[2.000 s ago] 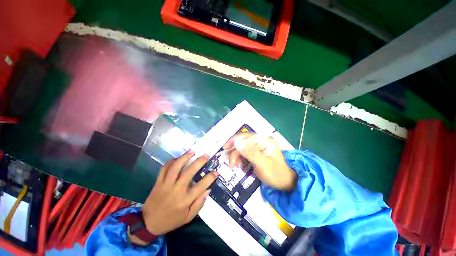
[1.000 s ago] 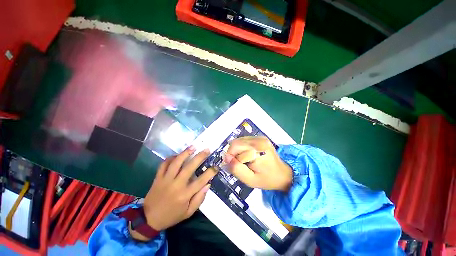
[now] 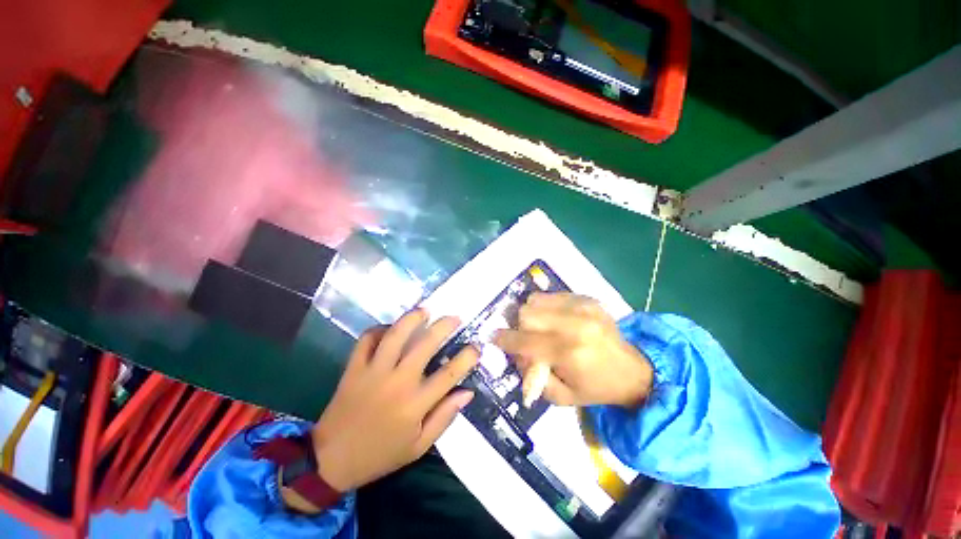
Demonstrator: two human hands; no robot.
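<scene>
An open tablet unit (image 3: 516, 442) with exposed boards, a white battery and an orange flex cable lies in a white tray (image 3: 474, 474) at the bench's near edge. My left hand (image 3: 390, 400) lies with fingers spread over the tray's left border, fingertips on the tablet's upper left edge; it grips nothing. My right hand (image 3: 574, 353) is curled over the mainboard end, fingertips close to the board. A short pale pointed piece (image 3: 536, 383), which looks like the pry stick, shows at its fingers; the rest is hidden. What lies under the fingertips is hidden.
Black pads (image 3: 253, 300) and shiny clear film (image 3: 369, 279) lie left of the tray. A red tray (image 3: 559, 79) with another tablet stands beyond the chipped edge strip (image 3: 422, 103). Red trays are stacked at lower left (image 3: 169, 437) and right (image 3: 890, 390). A grey post (image 3: 822, 132) rises at upper right.
The red tray beyond the strip has shifted right in view. My right hand has turned on the mainboard area, and the pale piece now shows below its fingers. My left hand stays on the tray border.
</scene>
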